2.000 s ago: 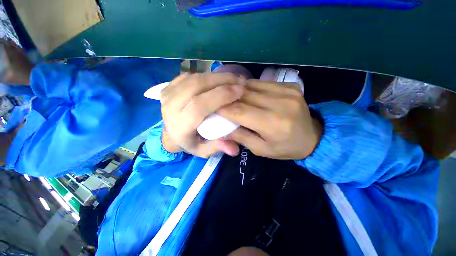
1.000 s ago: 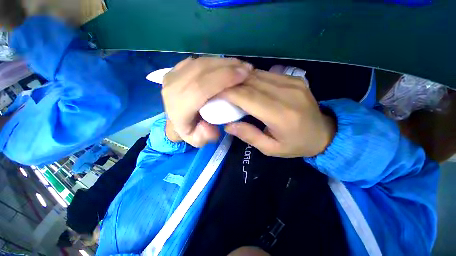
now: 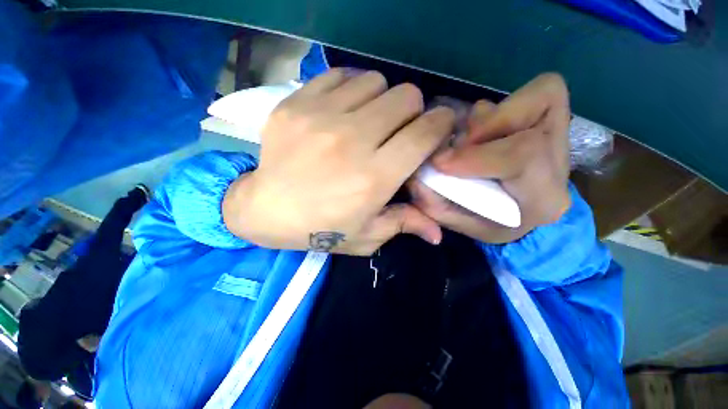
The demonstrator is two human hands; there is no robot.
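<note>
My left hand [image 3: 335, 160], with a mark on the wrist, curls over the headset, which it mostly hides. A white pointed cat ear [image 3: 251, 108] sticks out to the left beyond its knuckles. My right hand [image 3: 515, 160] is bent close beside it, fingertips meeting near the middle. A white pointed ear cover [image 3: 471, 196] shows below the right fingers, pointing down and right, held in that hand. The headband and its contact with the cover are hidden by the fingers.
The green bench edge [image 3: 383, 56] runs just beyond my hands. A blue tray edge [image 3: 631, 17] with white pieces is at top right. A neighbour's blue sleeve [image 3: 120, 104] is at left. Clear plastic [image 3: 589, 144] and brown cardboard [image 3: 638, 192] lie at right.
The view has turned and shifted. My hands have moved apart slightly, and the right fingers are now bent upright. The white cover now shows under the right hand instead of between both hands.
</note>
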